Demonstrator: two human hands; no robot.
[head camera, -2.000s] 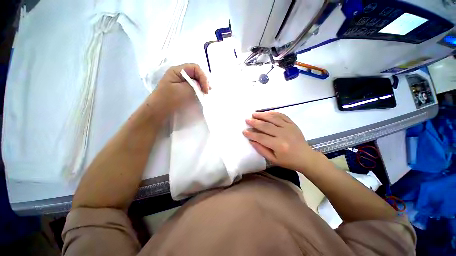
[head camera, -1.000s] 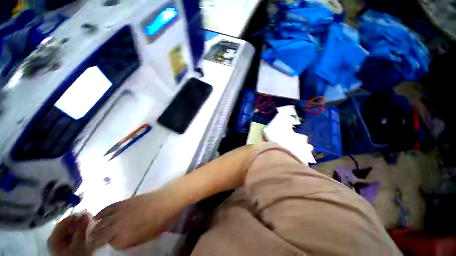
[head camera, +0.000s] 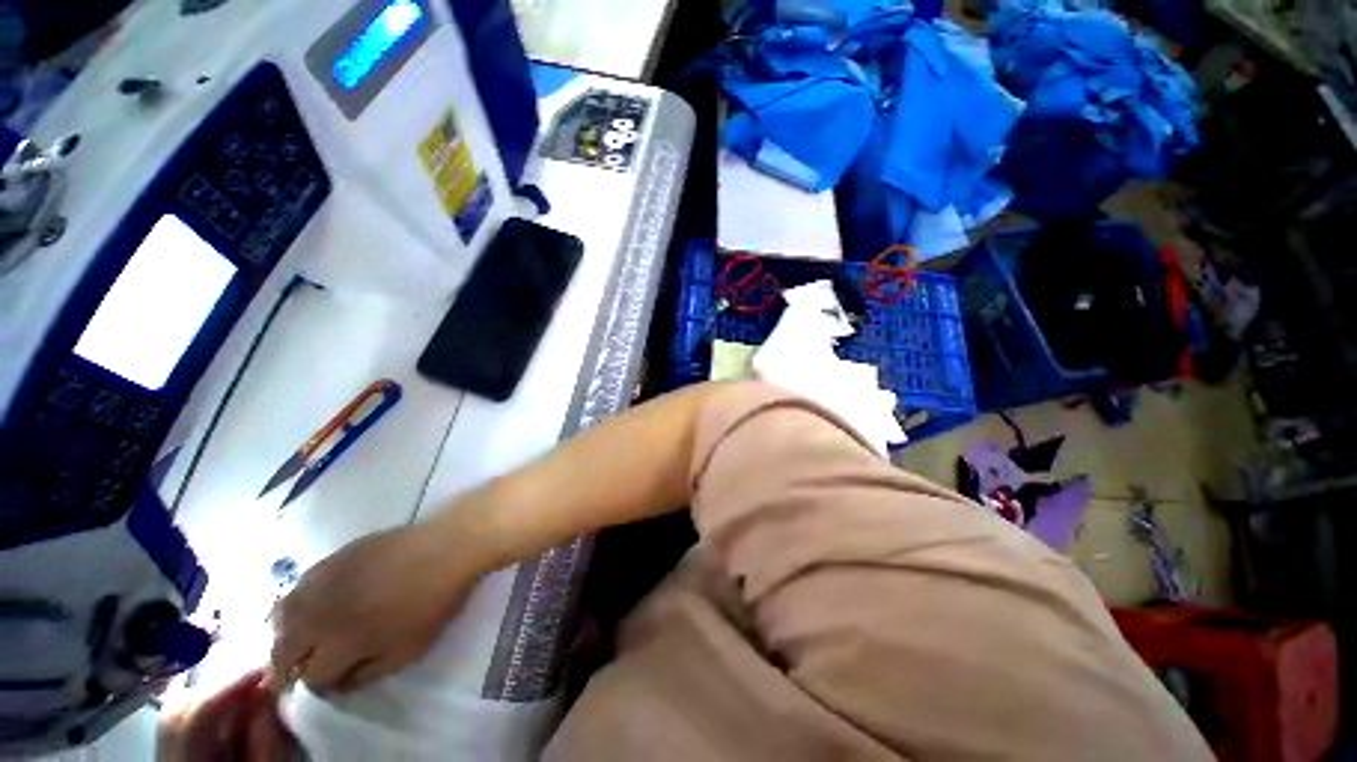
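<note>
The white garment piece (head camera: 424, 722) lies at the bottom left, over the table edge and under my hands. My right hand (head camera: 372, 603) is bent over it beside the machine head, its fingertips pinching the cloth edge. My left hand (head camera: 231, 727) is at the bottom edge, partly cut off, its fingers closed at the same cloth edge and close to my right fingertips. The sewing machine (head camera: 90, 640) stands left of the hands, its needle area overexposed and unclear. Thread snips (head camera: 335, 439) with orange-and-blue handles lie on the table above my right hand.
A black smartphone (head camera: 503, 308) lies near the ruler-marked table edge (head camera: 603, 350). A parts tray (head camera: 595, 130) is at the far corner. Beyond the edge are a blue crate (head camera: 930, 350) with red-handled and orange-handled scissors, blue cloth (head camera: 811, 112), and a red box (head camera: 1235, 670) on the floor.
The view has swung to the right, bringing the crate and floor in. My right hand has gone from lying flat on the cloth to pinching its edge close to my left hand.
</note>
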